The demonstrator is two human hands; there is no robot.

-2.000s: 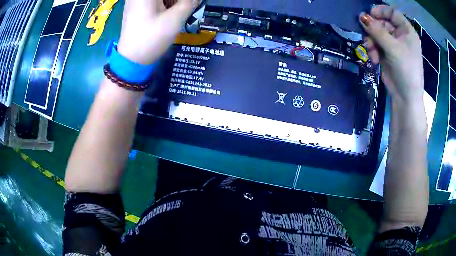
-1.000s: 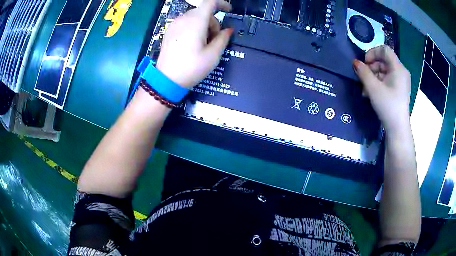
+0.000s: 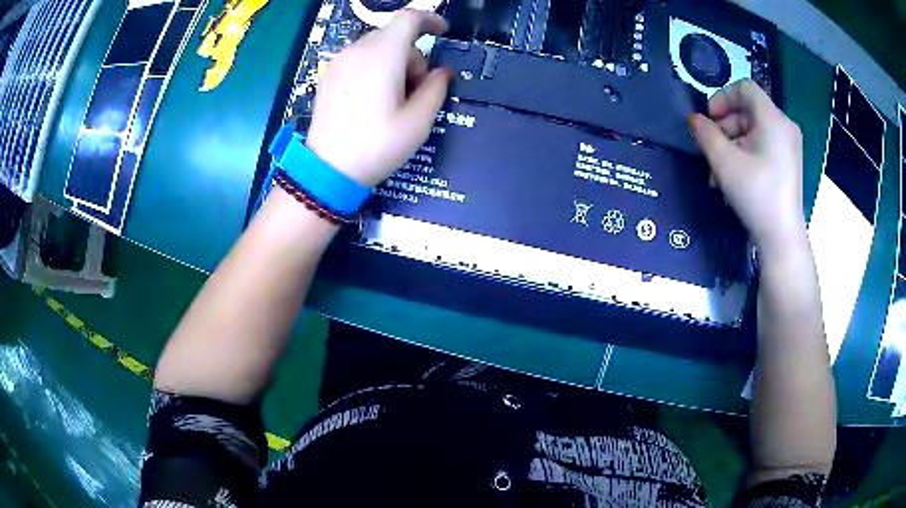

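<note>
An open black laptop base [image 3: 536,288] lies in front of me. Its battery pack [image 3: 517,179] shows white print and symbols. A long shaped black Mylar strip [image 3: 556,89] lies across the battery's upper edge, between the battery and the fans. My left hand [image 3: 382,104], with a blue wrist strap [image 3: 320,176] and a dark red bead bracelet, holds the strip's left end between thumb and fingers. My right hand [image 3: 750,149] pinches its right end near the right fan [image 3: 703,60]. Whether the strip is fully down on the battery cannot be told.
Release liner sheets with black rectangles [image 3: 124,109] lie on the green bench at the left, and another sheet [image 3: 842,238] lies at the right. A yellow-orange pile of flex cables [image 3: 228,40] is at the upper left. A grey slatted object [image 3: 42,89] is at the far left.
The strip has come down from above the motherboard onto the battery's upper edge, uncovering the fans. Both hands moved toward me with it. Since one second ago, only a slight shift shows.
</note>
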